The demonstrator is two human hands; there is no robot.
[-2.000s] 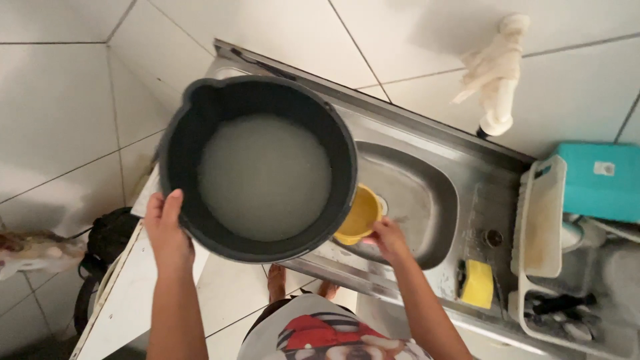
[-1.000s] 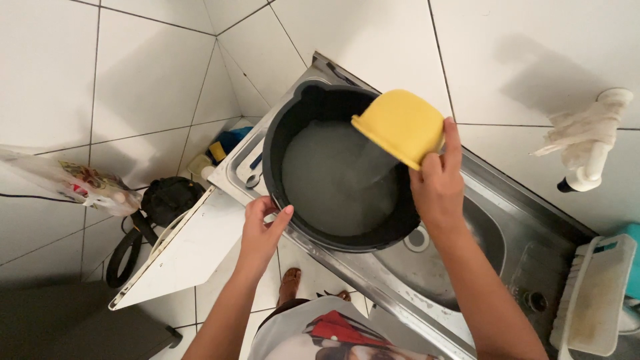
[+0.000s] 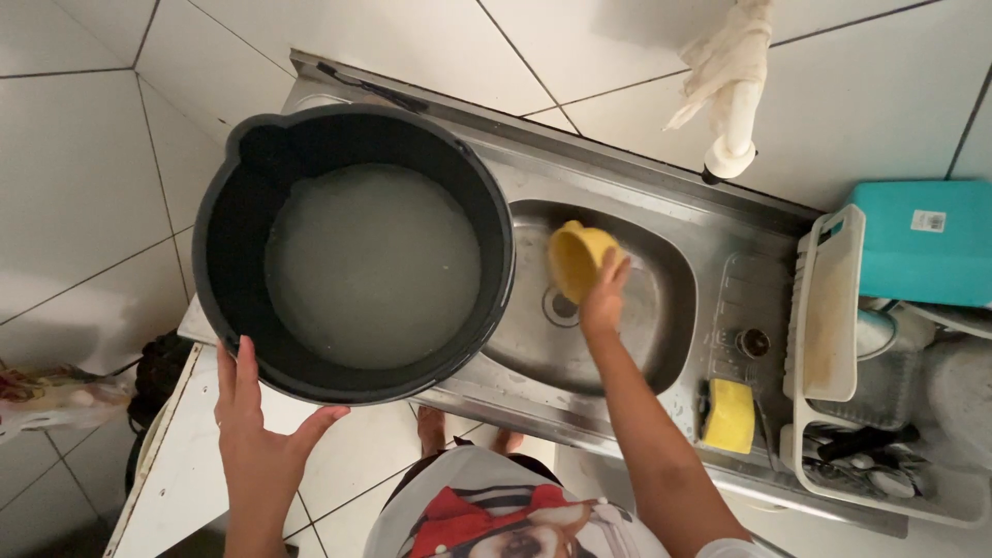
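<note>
A large black plastic bucket (image 3: 492, 310) of cloudy liquid stands on the left part of the stainless steel sink counter. Against its near left rim rests my left hand (image 3: 267, 434), thumb and fingers spread, the fingertips at the rim. My right hand (image 3: 604, 306) holds a yellow plastic bowl (image 3: 580, 260), slightly blurred and tilted, over the sink basin (image 3: 651, 333). The bowl's mouth faces left, and the drain (image 3: 562, 306) shows just below it.
A white wall faucet (image 3: 732, 147) wrapped in cloth juts out above the counter. On the right are a yellow sponge (image 3: 728, 416), a small round container (image 3: 752, 343), a white dish rack (image 3: 829, 310) with cutlery, and a turquoise box (image 3: 922, 256). A white panel (image 3: 182, 457) stands at lower left.
The yellow bowl was tipped over the bucket a second ago, pouring liquid into it; my right hand has moved it right, over the basin. My left hand stays at the bucket's near rim.
</note>
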